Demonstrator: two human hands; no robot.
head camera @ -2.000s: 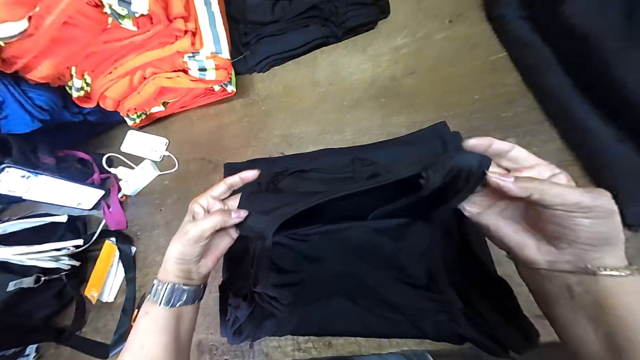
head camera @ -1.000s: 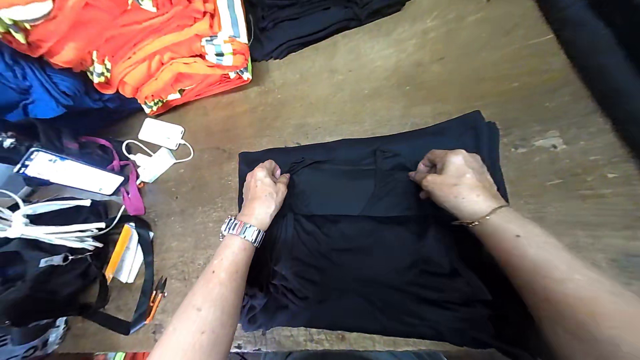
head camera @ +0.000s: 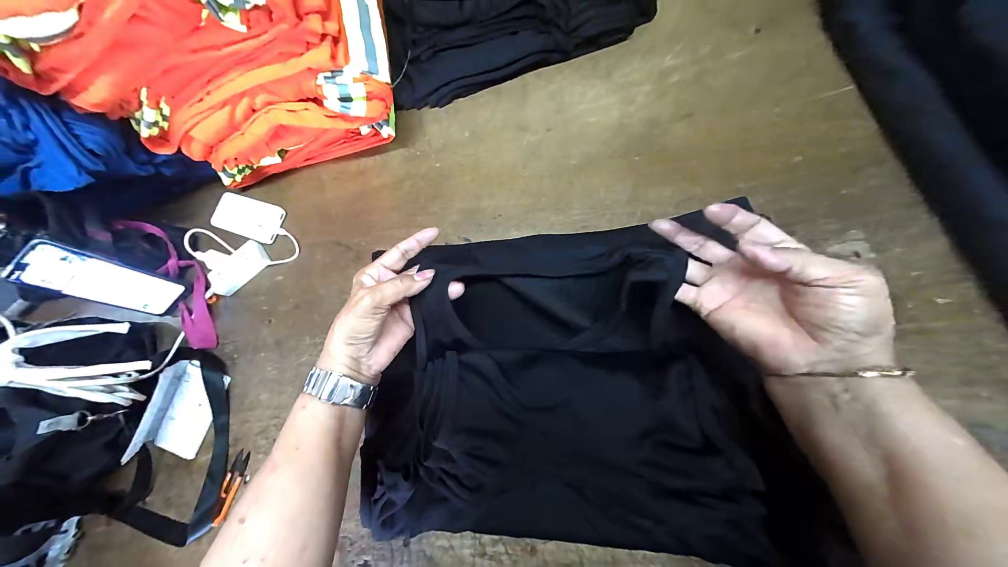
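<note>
A stack of black garments (head camera: 583, 441) lies on the wooden table in front of me, its top piece showing an open neckline or waist edge. My left hand (head camera: 378, 315) holds the left side of that opening, thumb on top and a fingertip showing inside it. At the right side of the opening, my right hand (head camera: 795, 299) has its palm turned up and fingers spread; the lower fingers touch the black fabric, and whether they grip it I cannot tell.
Orange patterned garments (head camera: 260, 87) and blue cloth (head camera: 71, 146) are piled at upper left, beside folded black cloth (head camera: 504, 47). A phone (head camera: 98, 276), a white device with cable (head camera: 248, 216), a black bag (head camera: 63, 441) and orange thread snips (head camera: 230, 488) lie left. Dark fabric (head camera: 937, 102) covers the upper right.
One second ago both hands were pinching the fabric with backs up, flat on the stack. Now the opening's edge is raised, and my right hand has turned over with its fingers spread.
</note>
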